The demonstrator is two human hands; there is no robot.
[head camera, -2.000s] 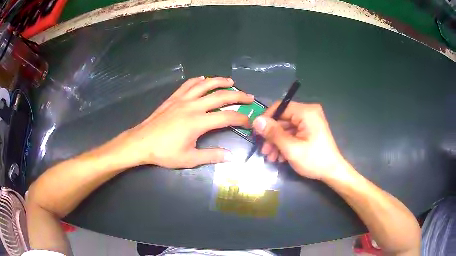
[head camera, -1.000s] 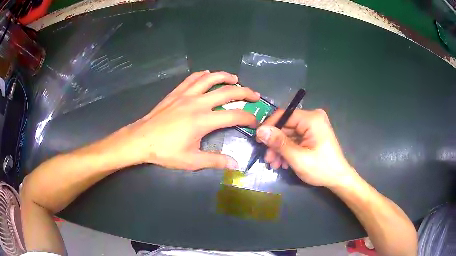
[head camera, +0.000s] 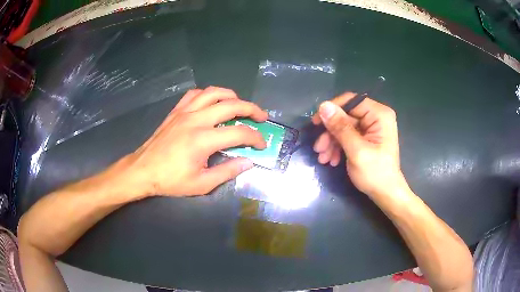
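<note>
A green circuit board (head camera: pixel 272 137) in a dark frame lies at the centre, its openwork end (head camera: pixel 289 142) pointing right. My left hand (head camera: pixel 199 140) lies over the board's left part, fingers on top and thumb at the near edge, holding it. My right hand (head camera: pixel 362 134) holds black tweezers (head camera: pixel 356 103), whose dark tip reaches toward the frame's right end; whether it touches is unclear. Amber tape pieces (head camera: pixel 271 236) lie nearer me on a clear plastic sheet (head camera: pixel 273 212), which shows strong glare. Anything on the tweezer tip is too blurred to tell.
A creased clear film (head camera: pixel 125 97) lies on the dark green mat (head camera: pixel 393 239) at left. The clear strip's wrinkled far end (head camera: pixel 296 67) is beyond the board. A pale worn edge (head camera: pixel 399 16) borders the green belt. A pink fan (head camera: pixel 8 256) stands at lower left.
The board is turned nearly level and its openwork end is now uncovered. My right hand has moved away from the tape to the right of the board. My left hand still holds the board.
</note>
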